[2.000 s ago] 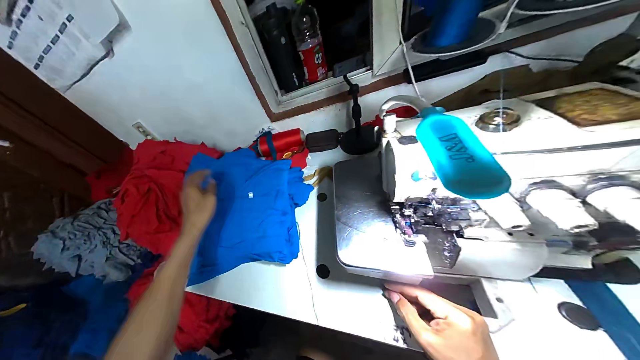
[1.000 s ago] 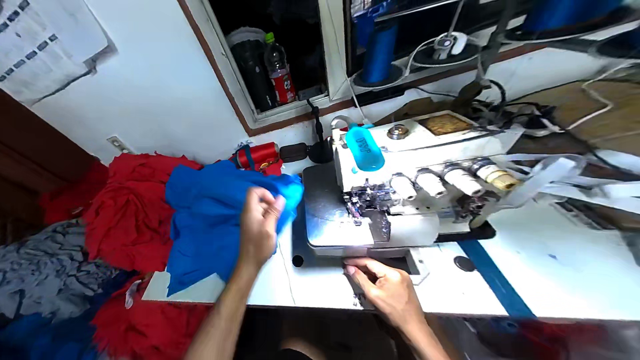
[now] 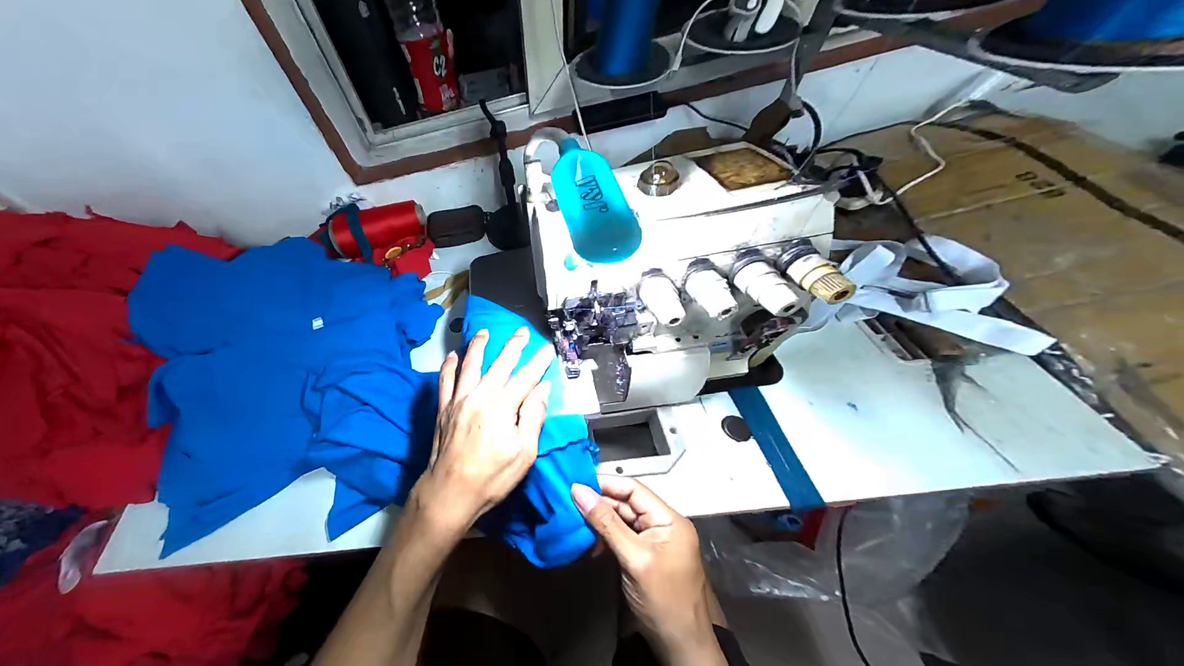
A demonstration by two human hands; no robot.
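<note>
A white overlock sewing machine [image 3: 694, 240] stands on a white table. My left hand [image 3: 490, 421] lies flat, fingers spread, on a blue fabric piece [image 3: 555, 462] just left of the needle and presser foot area. The thumb and fingers of my right hand [image 3: 638, 527] pinch the same piece near the table's front edge, where it hangs over. Left of my hands, more blue fabric [image 3: 268, 370] is spread in a loose pile on the table. A bright turquoise plate [image 3: 597, 203] is on the machine's upper left side.
Red fabric [image 3: 74, 342] is heaped at the left. A red thread cone [image 3: 379, 229] lies by the wall. White elastic strips [image 3: 962, 287] lie right of the machine, near a cardboard sheet [image 3: 1064, 231]. Blue thread cones [image 3: 627, 37] stand above, by the window.
A blue piece has come from the pile to the machine with my left hand, which has moved right. My right hand, empty near the machine's front before, now pinches the piece's edge.
</note>
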